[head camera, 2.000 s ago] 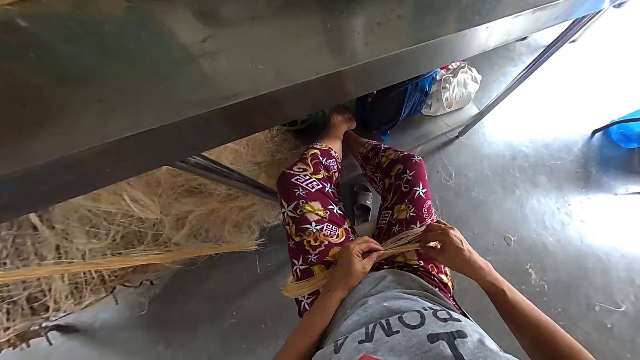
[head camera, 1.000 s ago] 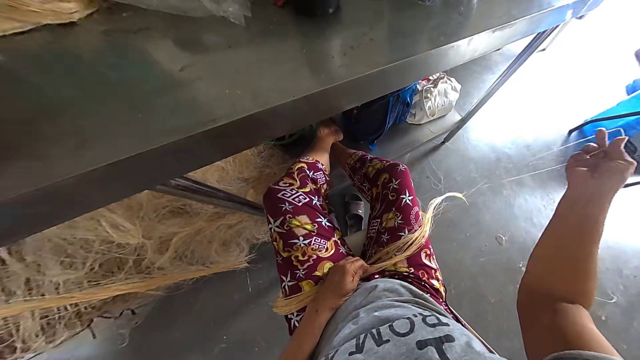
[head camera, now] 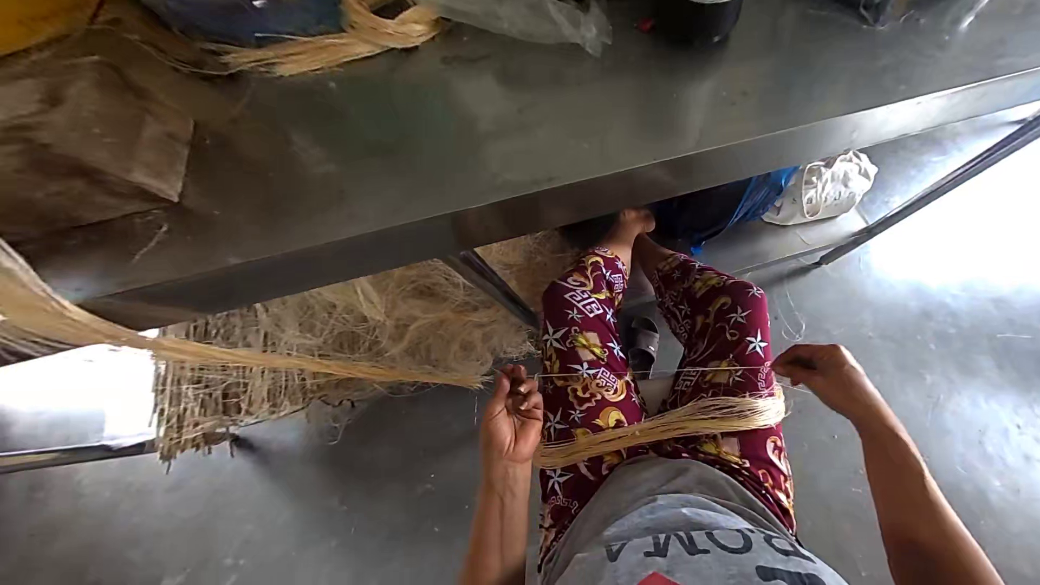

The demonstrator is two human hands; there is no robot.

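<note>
A thin pale fiber strand [head camera: 666,372] is stretched level above my thighs, between my two hands. My left hand [head camera: 516,414], palm up with curled fingers, pinches its left end. At its other end, my right hand [head camera: 825,378] grips the strand between thumb and fingertips beside my knee. Across my lap, below the strand, lies a bundle of straw-coloured fibers [head camera: 674,426], touched by neither hand. A longer hank of fibers [head camera: 325,363] hangs off the table at the left, its tip close to my left hand.
A dark metal table [head camera: 487,154] spans the view in front of me, with a clear plastic bag [head camera: 528,20] and another fiber coil [head camera: 349,41] on it. Under it lie a heap of tangled fibers [head camera: 390,317], a white bag [head camera: 829,187] and a sandal [head camera: 642,345]. A table leg [head camera: 934,191] slants at right.
My right hand has come back from far right to beside my knee. My left hand has left the bundle on my lap and moved forward to the strand. The view takes in more of the table.
</note>
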